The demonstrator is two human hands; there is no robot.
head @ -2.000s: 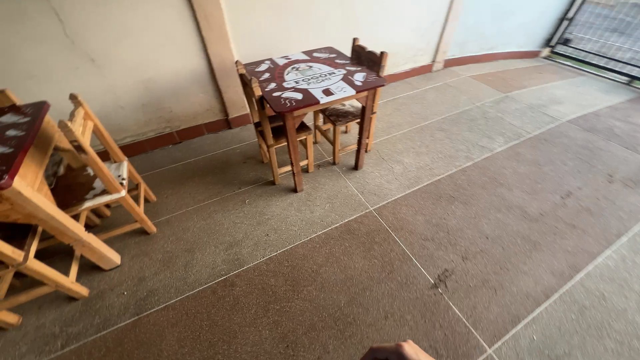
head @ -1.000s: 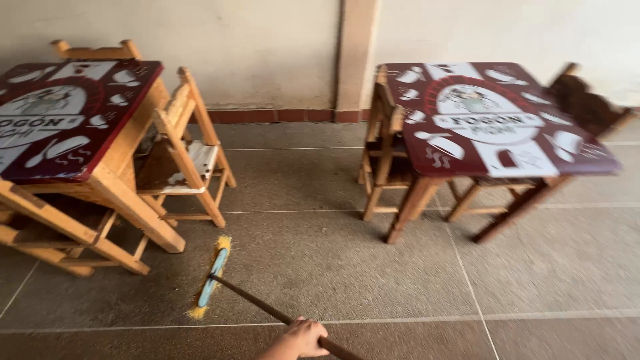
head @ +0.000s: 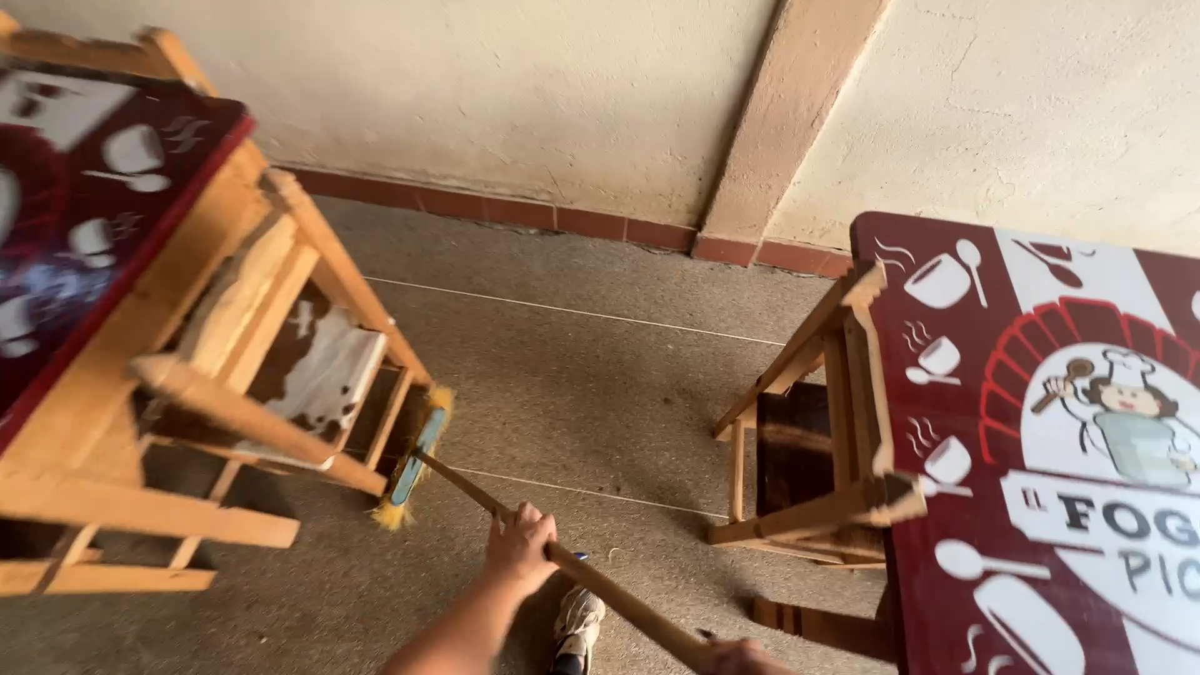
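A push broom with a blue head and yellow bristles (head: 418, 455) rests on the floor beside the left wooden chair's legs. Its long wooden handle (head: 628, 605) runs down and right toward me. My left hand (head: 525, 546) is closed around the handle at its middle. At the bottom edge, my right hand (head: 741, 658) is at the upper end of the handle, mostly cut off by the frame; its fingers appear wrapped on it.
Left stands a dark red table (head: 211, 127) with a wooden chair with a cowhide seat (head: 323, 375). Another printed table (head: 947, 356) and chair (head: 862, 412) stand right. Behind are a wall (head: 525, 94) and pillar (head: 787, 122). My shoe (head: 579, 619) is on the floor.
The view has turned and come closer to the tables. The broom head has come up against the left chair's legs; one second ago it lay on the floor apart from them.
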